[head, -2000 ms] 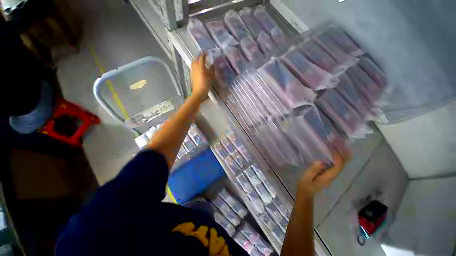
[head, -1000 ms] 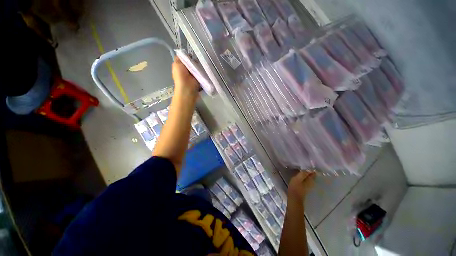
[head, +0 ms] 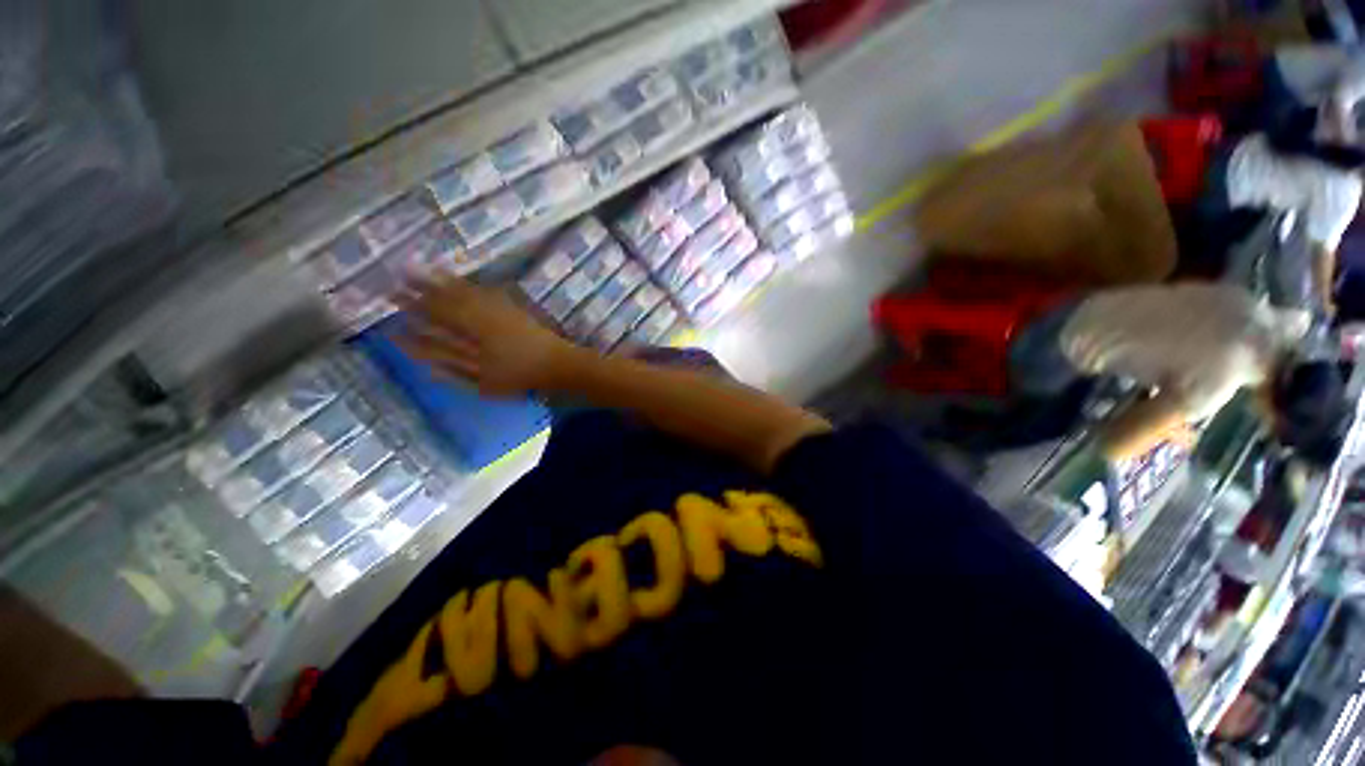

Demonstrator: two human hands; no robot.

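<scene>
My right hand (head: 479, 337) is blurred, with its fingers apart and nothing seen in it. It is in front of the blue mat or pallet (head: 457, 397), between stacks of trays with bagged products. One tray stack (head: 322, 464) is left of the blue mat; other stacks (head: 674, 247) are to its right. A row of trays (head: 562, 150) lies along and below the grey shelf edge. My left hand is out of the picture; only a blurred forearm and a dark sleeve show at the lower left.
The grey shelf (head: 330, 83) crosses the upper left, with blurred clear plastic (head: 75, 180) at its left. A brown box-like object (head: 1055, 202), red stools (head: 966, 329) and a seated person (head: 1168, 337) at a bench are at the right. A yellow line (head: 1033, 127) marks the floor.
The view has swung round from the shelf top to the floor stacks and seated workers. My left hand, earlier at the slim item by the shelf, has left view. My right hand has left the shelf trays.
</scene>
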